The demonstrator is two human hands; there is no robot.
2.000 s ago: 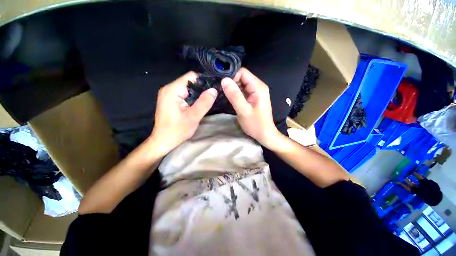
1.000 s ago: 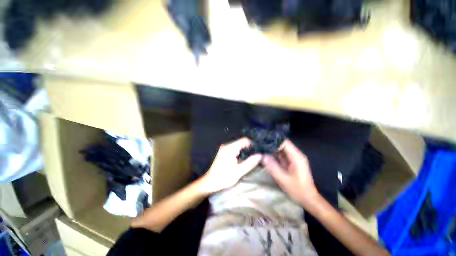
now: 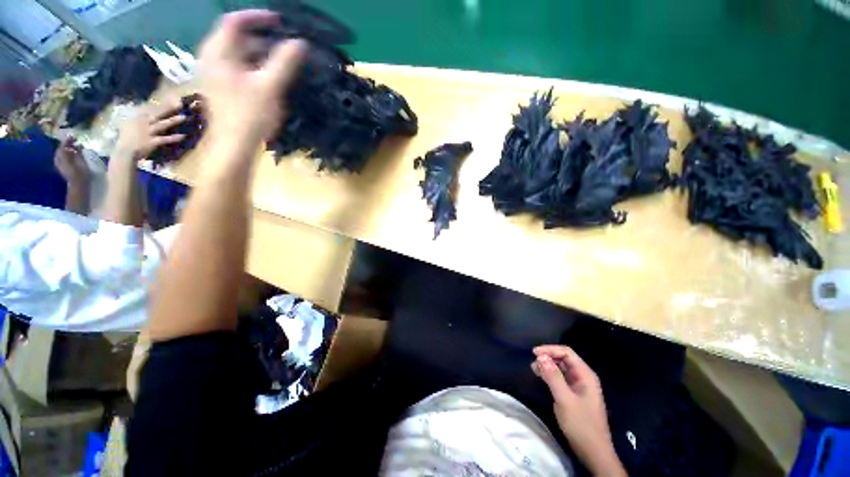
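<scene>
My left hand [image 3: 244, 79], blurred, is at the upper left over the bench, with a dark curved black piece [image 3: 312, 23] between its thumb and fingers. It is above a large heap of ragged black pieces [image 3: 340, 116]. My right hand [image 3: 576, 391] is over my lap at the lower middle, its fingers loosely bent and apart, with no part visible in it. A single black jagged piece [image 3: 441, 184] lies on the tan bench [image 3: 373, 200]. More black pieces [image 3: 582, 168] lie in a row right of it.
Another black pile [image 3: 746, 186], a yellow object [image 3: 830, 201] and a white bottle-like object [image 3: 829, 290] are at the right. Another person's hand [image 3: 140, 135] and white sleeve [image 3: 75, 265] are at the left. An open carton [image 3: 359, 349] stands below the bench edge.
The view has swung up onto the bench. My hands, together on a black piece over my lap before, are apart. My left hand has moved up and left to the heap; my right stays low.
</scene>
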